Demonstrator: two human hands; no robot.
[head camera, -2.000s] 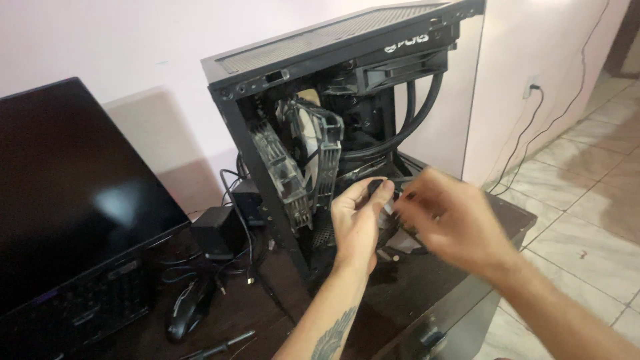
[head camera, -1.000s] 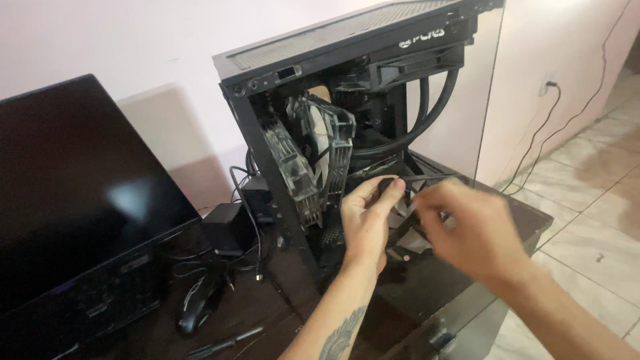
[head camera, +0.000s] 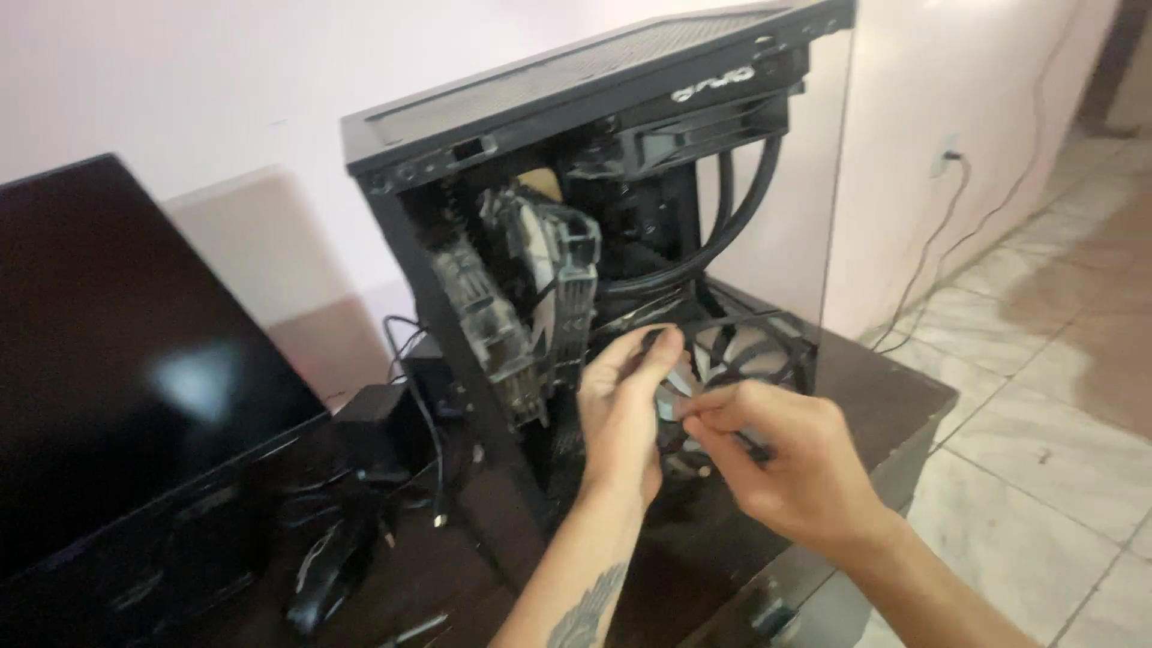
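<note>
An open-sided black computer case (head camera: 576, 99) stands on a dark table, with thick black cooler tubes (head camera: 751, 211) and clear-edged parts (head camera: 490, 315) inside. Low in front of the case, my left hand (head camera: 625, 405) has its thumb and fingers closed on a small dark part, mostly hidden by the fingers. My right hand (head camera: 783, 450) is just to its right, thumb and forefinger pinched at a small pale piece (head camera: 668, 405) between the hands; what that piece is cannot be told. Fans (head camera: 742, 351) with dark frames show behind the hands.
A dark monitor (head camera: 153, 360) stands at the left. Near it are a small black box (head camera: 382, 423), a loose cable (head camera: 438, 468), a black mouse (head camera: 328, 576) and a slim tool (head camera: 418, 630). The dark tabletop's right edge (head camera: 945, 405) borders a tiled floor.
My right hand has turned, and its pinched fingertips are now lower beside my left palm. My left hand keeps nearly the same hold in front of the case.
</note>
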